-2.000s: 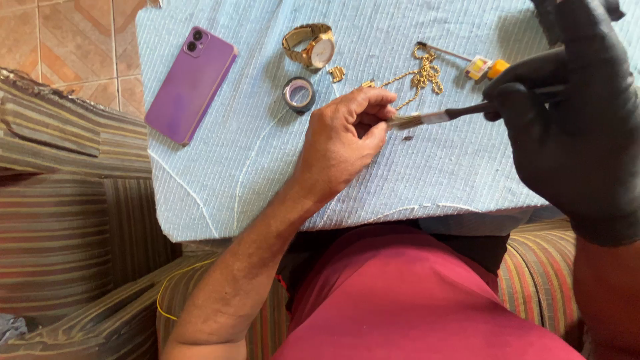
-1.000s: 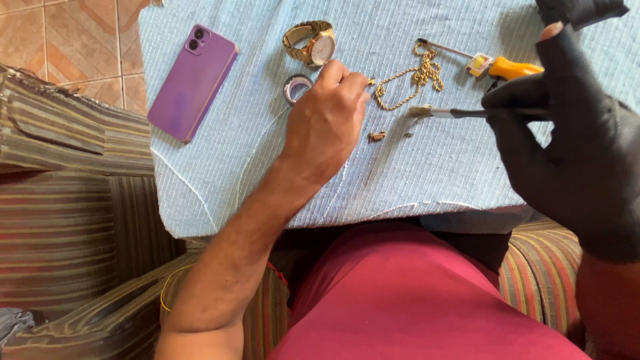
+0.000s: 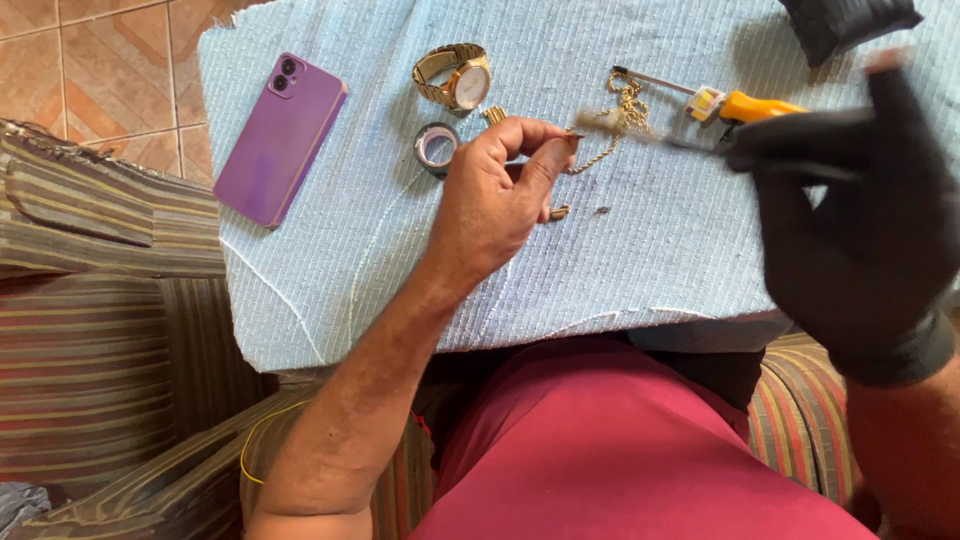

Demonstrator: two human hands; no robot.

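My left hand (image 3: 502, 187) pinches a small gold-coloured piece (image 3: 572, 135) between thumb and fingertips. A black glove covers my right hand (image 3: 847, 195), which grips a slim brush (image 3: 675, 141); its pale bristles, blurred, are just right of the pinched piece. Beyond them a gold rope chain (image 3: 632, 109) lies heaped on the cloth. One gold link piece (image 3: 559, 213) rests under my left hand and another (image 3: 495, 115) above it. Near that are a gold wristwatch (image 3: 469, 84) and a roll of black tape (image 3: 435, 147). A tiny dark bit (image 3: 602, 211) lies on the cloth.
A light blue woven cloth (image 3: 645, 262) covers the table. On it are a purple phone (image 3: 281, 142) at the left, a screwdriver with a yellow handle (image 3: 757, 107), a small box bearing print (image 3: 705, 103) and a black item (image 3: 847, 26) at the top right. Striped upholstery (image 3: 82, 360) borders the table.
One second ago my left hand was closer to the watch and tape roll; it has since come toward the brush. The brush tip has moved up the cloth, toward the chain.
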